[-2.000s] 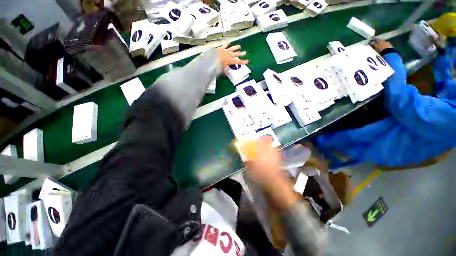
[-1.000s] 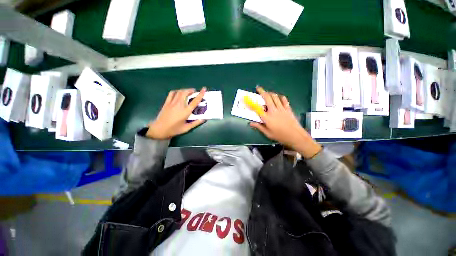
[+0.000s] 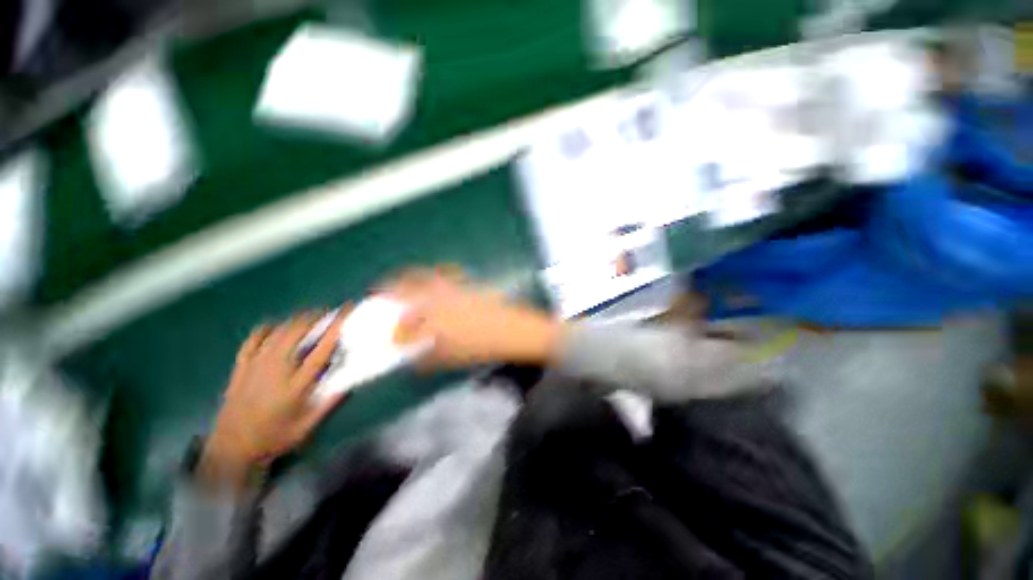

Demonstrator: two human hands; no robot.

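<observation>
The view is blurred. A white smartwatch box (image 3: 372, 342) lies between my hands over the green work surface (image 3: 227, 300). My left hand (image 3: 270, 391) grips its left end, fingers over a dark printed patch. My right hand (image 3: 464, 317) is at its right end, fingers closed around it. A small orange-yellow patch, perhaps the yellow hand tool (image 3: 410, 329), shows at my right fingers. Whether the white thing is one box or two pieces end to end, I cannot tell.
A pale metal rail (image 3: 306, 221) divides the surface from the green belt, where white boxes (image 3: 338, 85) lie spaced. Overlapping boxes (image 3: 617, 170) cover the right side. Blurred white boxes (image 3: 45, 465) stand at left. A person in a blue smock (image 3: 895, 272) is at right.
The head view has turned right and tilted. The two separate boxes under my hands now appear as one white shape between them. My hands are closer together.
</observation>
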